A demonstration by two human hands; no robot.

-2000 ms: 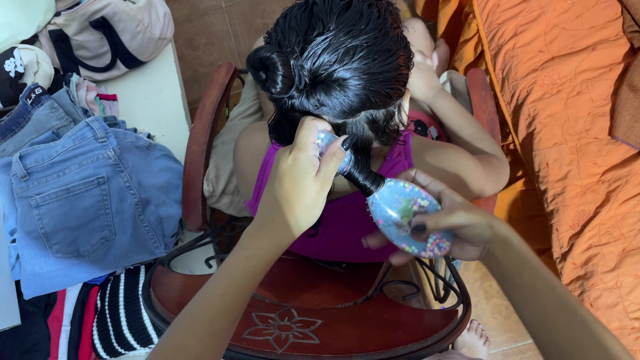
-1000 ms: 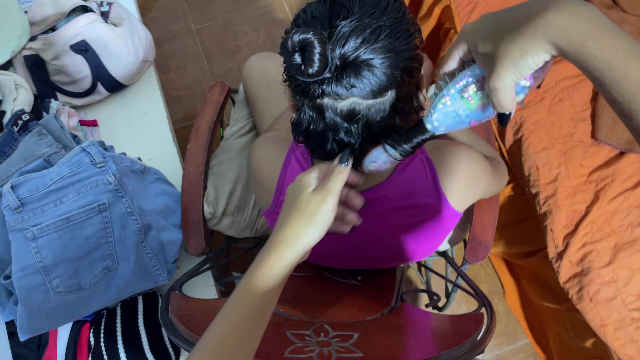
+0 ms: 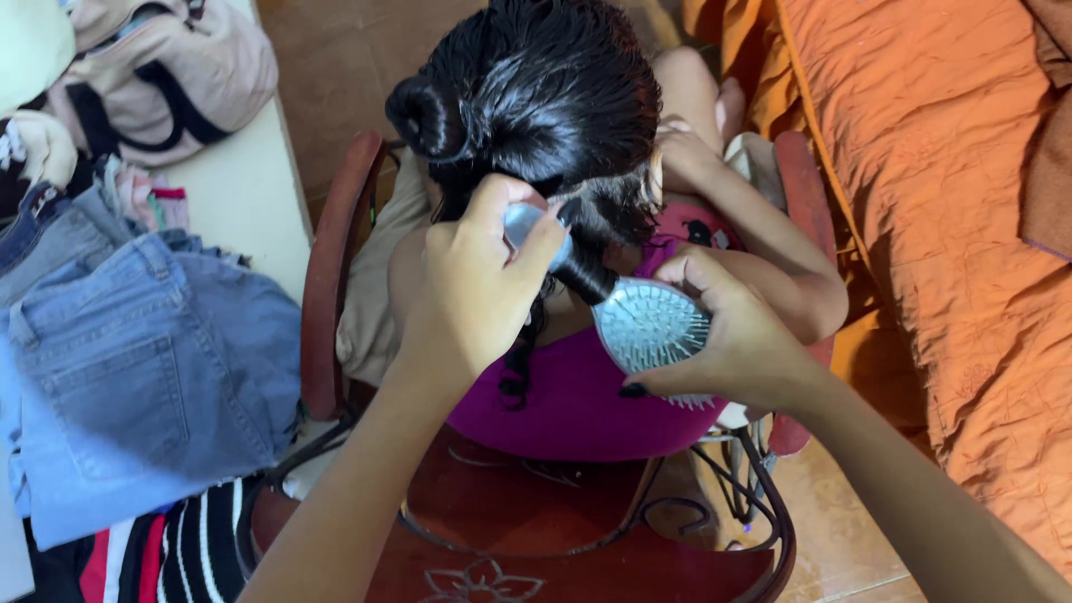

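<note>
A paddle hairbrush (image 3: 653, 327) with a clear, shiny handle lies slantwise behind the head of a seated person, bristles facing up. A lock of dark wet hair (image 3: 586, 276) is wound around its handle near the brush head. My left hand (image 3: 486, 268) grips the handle's end close to the nape. At the other end, my right hand (image 3: 729, 335) holds the bristled head between thumb and fingers. The person's black hair (image 3: 553, 109) has a twisted bun (image 3: 427, 117) on the left side, and a loose curl hangs below the nape.
The person sits in a red wooden chair (image 3: 327, 285) with a curved back and dark metal scrolls. Folded jeans (image 3: 142, 360), striped clothes (image 3: 201, 536) and a pale bag (image 3: 176, 75) lie at the left. An orange bedspread (image 3: 946, 209) covers the right side.
One second ago my right hand held the brush at the right, away from the nape; now both hands hold it behind the head. Its bristles now face up.
</note>
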